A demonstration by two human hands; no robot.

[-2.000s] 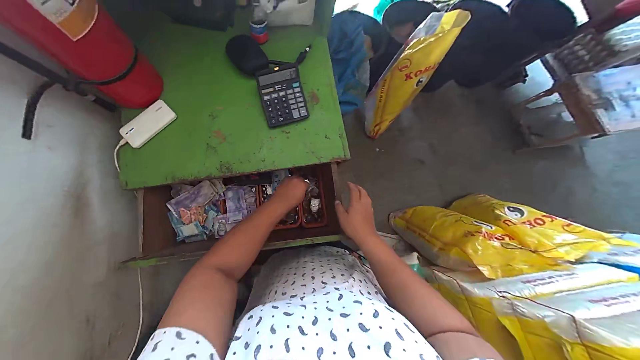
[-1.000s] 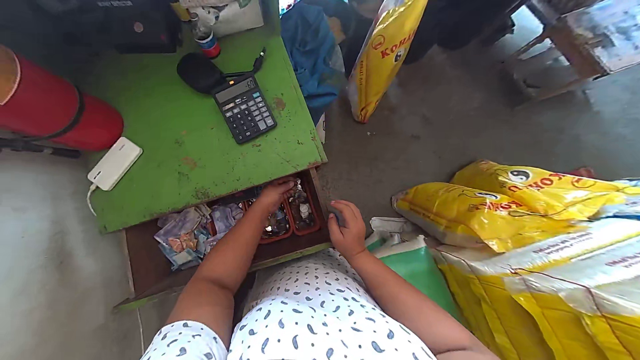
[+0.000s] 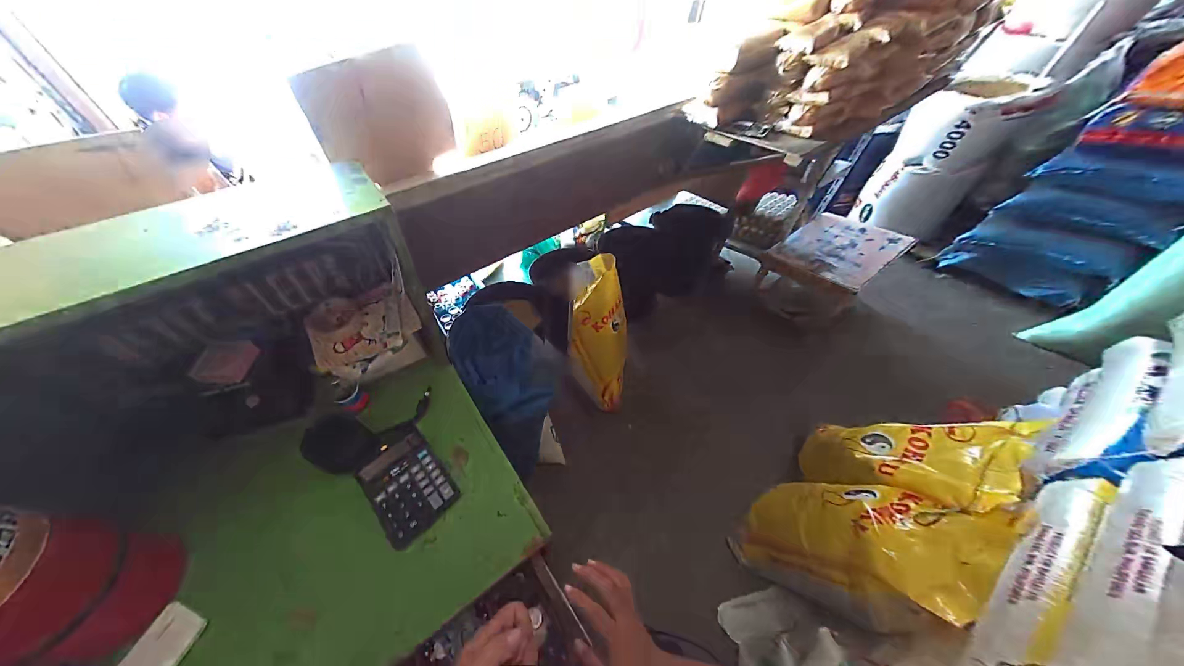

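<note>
At the bottom of the head view, my left hand (image 3: pixel 502 636) is curled over the open drawer (image 3: pixel 566 601), a pale round coin (image 3: pixel 536 618) at its fingertips. Dark compartments with coins lie beneath it, partly hidden. My right hand (image 3: pixel 610 612), fingers spread and holding nothing, is beside the drawer's right wall; whether it touches the wall cannot be told. On the green desk (image 3: pixel 305 546) above the drawer lies a black calculator (image 3: pixel 407 486), with a black pouch (image 3: pixel 340 444) at its upper left. The banknotes' part of the drawer is out of view.
A red cylinder (image 3: pixel 102 583) and a white power bank (image 3: pixel 166 638) are at lower left. Yellow printed sacks (image 3: pixel 879 546) lie on the floor to the right. A yellow bag (image 3: pixel 599 333) stands beyond the desk near a blue sack (image 3: pixel 504 370). A blurred person (image 3: pixel 176 139) is outside.
The view has tilted up strongly, bringing in the counter and the stacked sacks. My left hand has drawn up from deeper in the coin compartments; my right hand's fingers have spread.
</note>
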